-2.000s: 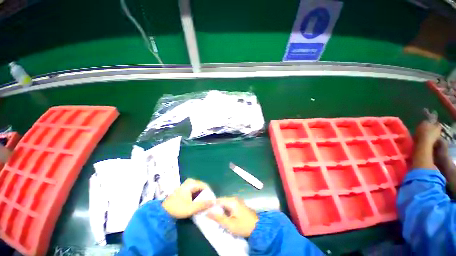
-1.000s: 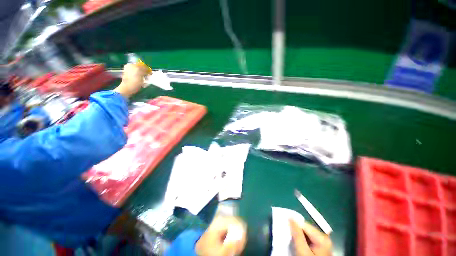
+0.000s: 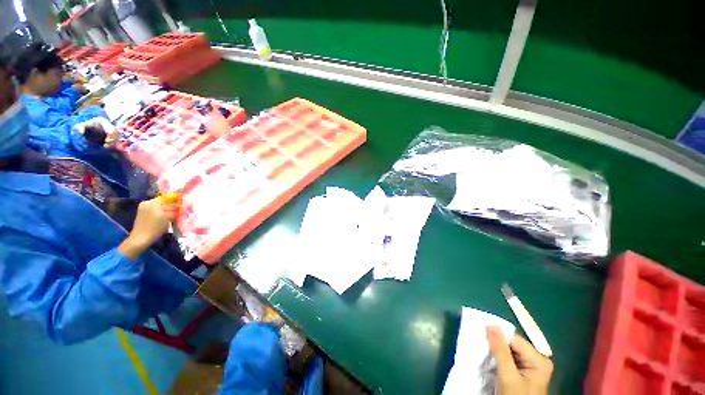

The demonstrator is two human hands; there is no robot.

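Observation:
My right hand point(image 3: 524, 366) is at the bottom edge, with thumb and fingers on a folded white sheet point(image 3: 473, 347). My left hand is not visible; only my blue sleeve shows below the bench's front edge. A narrow white piece with a grey tip point(image 3: 527, 320) lies on the green bench just beyond my right hand. Fanned white sheets point(image 3: 332, 235) with small dark print lie left of it. A clear plastic bag point(image 3: 526, 193) filled with white sheets lies behind them.
A red-orange pocketed tray point(image 3: 618, 324) is cut off at right. Another tray point(image 3: 290, 189) under glossy film lies at left, beside a person's hand point(image 3: 151, 224). More trays point(image 3: 174, 58), a bottle point(image 3: 259, 38) and another worker are further back.
The view has swung left. My hands have parted; my left hand has dropped out of view. The neighbour's raised arm has come down, and the bottle stands at the back.

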